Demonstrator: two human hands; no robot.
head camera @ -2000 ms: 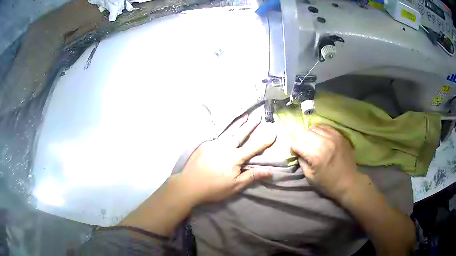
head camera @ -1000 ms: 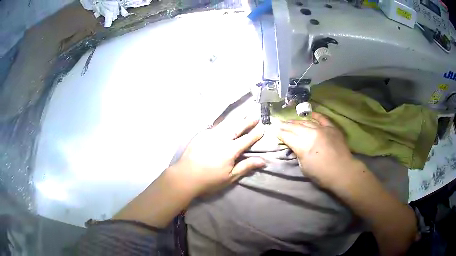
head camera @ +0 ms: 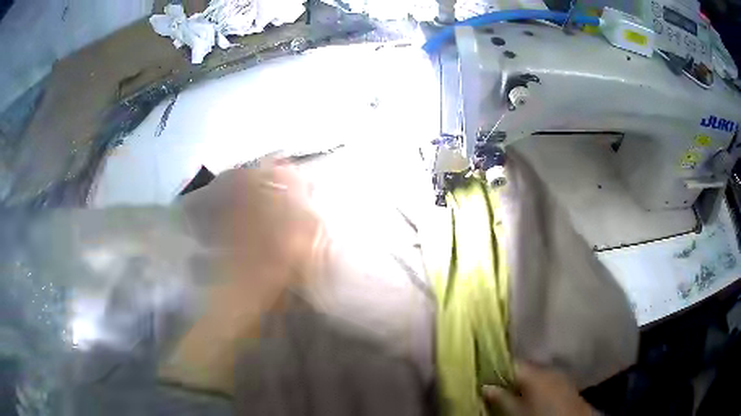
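The taupe garment piece (head camera: 370,325) spreads over the table's front, with part of it right of the needle area. The yellow-green cloth (head camera: 473,284) runs in a folded strip from the presser foot (head camera: 441,188) down to the bottom edge. My left hand (head camera: 280,227) is blurred and lies on the taupe cloth at the left; its fingers cannot be made out. My right hand (head camera: 540,394), cut off by the bottom edge, holds the yellow-green cloth with bent fingers.
The sewing machine (head camera: 569,89) stands at the right, with a blue tube (head camera: 508,18) above it. Crumpled white pieces (head camera: 244,18) lie behind the white table (head camera: 244,106). Brown cloth (head camera: 106,81) lies at the upper left.
My left hand has moved left, away from the presser foot. My right hand has moved down to the bottom edge. The yellow-green cloth has swung from the right side to point towards me.
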